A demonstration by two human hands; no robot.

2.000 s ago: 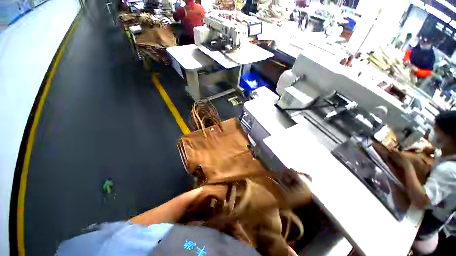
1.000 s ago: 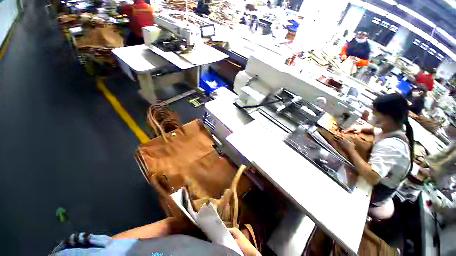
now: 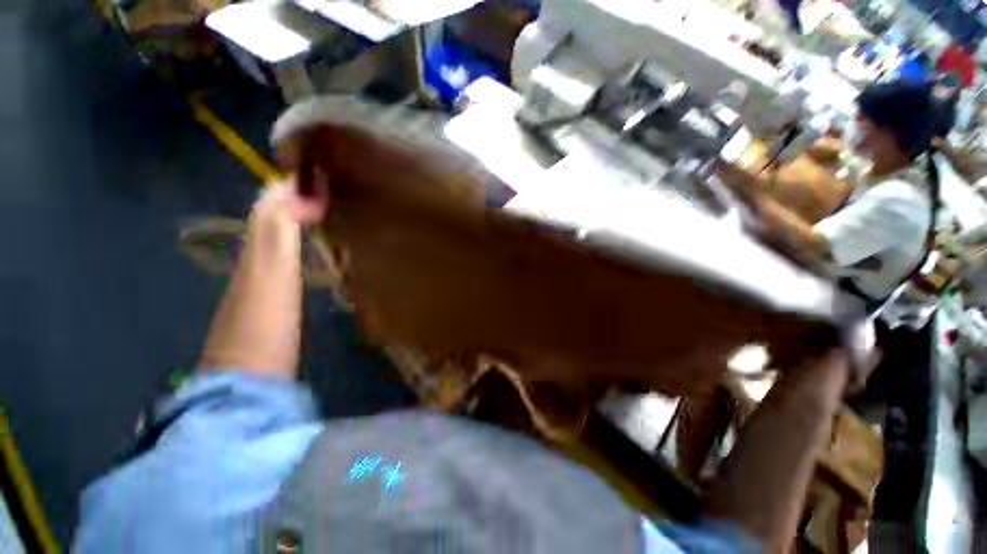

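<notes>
A large brown bag (image 3: 509,292) is stretched out in front of me, blurred by motion, with a pale edge along its top. My left hand (image 3: 292,201) grips its left end. My right hand (image 3: 853,344) is at its right end, blurred and partly hidden, with the bag's edge held there. A blurred loop, which looks like a handle (image 3: 214,242), sticks out at the left. The bag pile is mostly hidden behind the held bag.
The white machine table (image 3: 606,206) lies just beyond the bag. A seated person (image 3: 890,216) works at the machine on the right. A blue bin (image 3: 455,69) and another white table (image 3: 260,30) stand farther back. Brown pieces (image 3: 850,460) hang below the table's right end.
The white slip and bunched handles seen low in front are no longer visible. Both hands have risen and spread apart, with the brown bag stretched between them, covering the pile.
</notes>
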